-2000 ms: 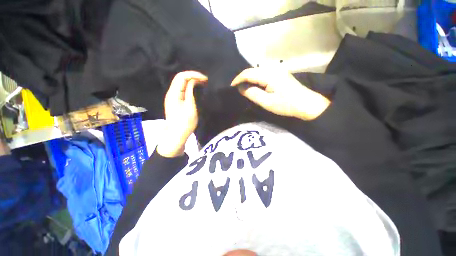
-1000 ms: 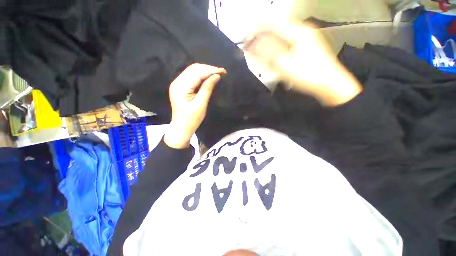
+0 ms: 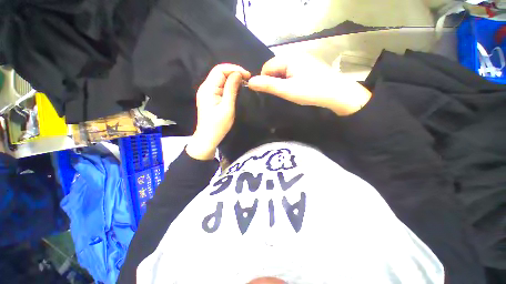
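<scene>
A large black garment piece (image 3: 177, 50) is heaped from the upper left to the middle and hangs over the table edge toward the lap. My left hand (image 3: 217, 105) has its thumb and fingers pinched at the garment's near part. My right hand (image 3: 305, 83) comes in from the right, its thumb and fingertips meeting the left fingertips. A tiny shiny spot shows between the fingertips; I cannot tell what it is. The pinched cloth is mostly hidden by the fingers.
The cream machine bed (image 3: 355, 47) is at the top. More black cloth (image 3: 438, 122) lies at right. A small blue bin (image 3: 469, 50) holds pale and red items. At left are a yellow holder (image 3: 49, 119), a blue crate (image 3: 141, 161) and blue cloth (image 3: 100, 211).
My right hand, blurred and raised over the bed a second ago, has come down and left to meet my left hand. My left hand stays pinched, slightly shifted.
</scene>
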